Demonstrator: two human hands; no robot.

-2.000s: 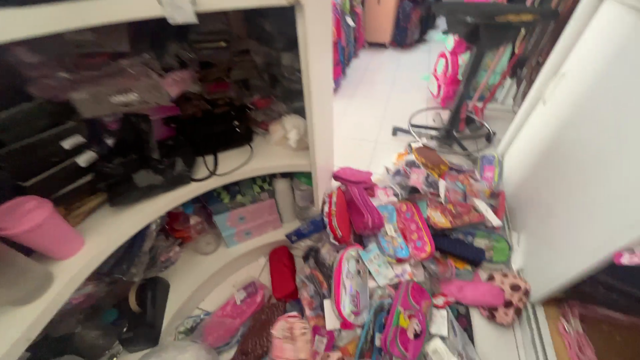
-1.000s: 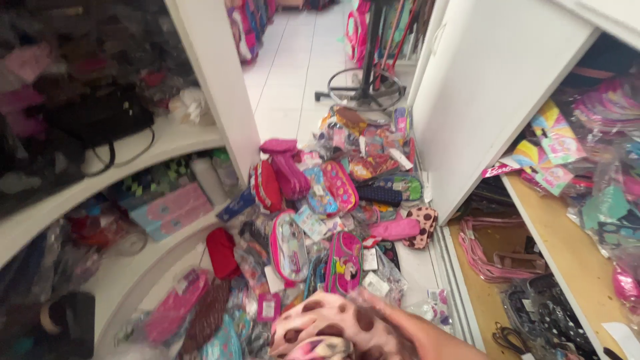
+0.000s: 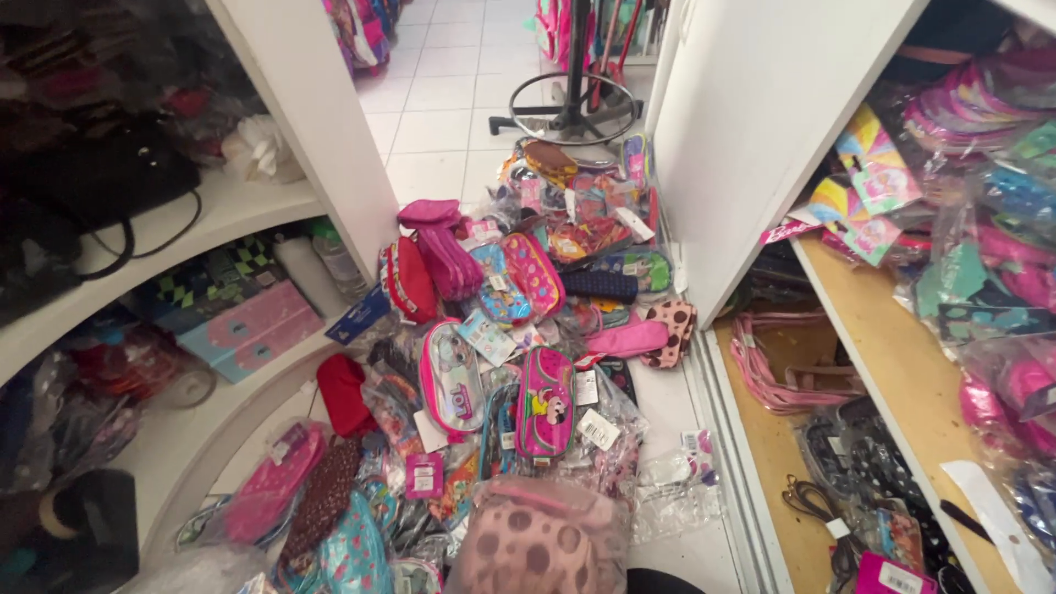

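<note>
Neither of my hands shows now. At the bottom middle, a pink pouch with brown spots (image 3: 536,536) lies in clear plastic, close to the camera. Beyond it, a heap of pencil cases covers the floor. A pink case with a cartoon figure (image 3: 546,403) lies right of a silver case with pink trim (image 3: 452,378). Farther up are a red case (image 3: 408,280), magenta cases (image 3: 445,252) and a dark blue case (image 3: 601,285). A plain pink case (image 3: 629,339) touches a spotted one (image 3: 669,333) at right. A red pouch (image 3: 345,394) lies on the left.
White curved shelves (image 3: 247,216) with a black handbag (image 3: 124,177) stand left. On the right, wooden shelves (image 3: 887,363) hold bagged goods behind a white panel (image 3: 742,124). A black stand with a ring base (image 3: 575,111) stands at the back on the tiled floor (image 3: 429,132).
The view has turned right since the oldest frame. A hand on a spotted pouch showed at the bottom one second ago; it is out of view now, and a bagged spotted pouch lies there.
</note>
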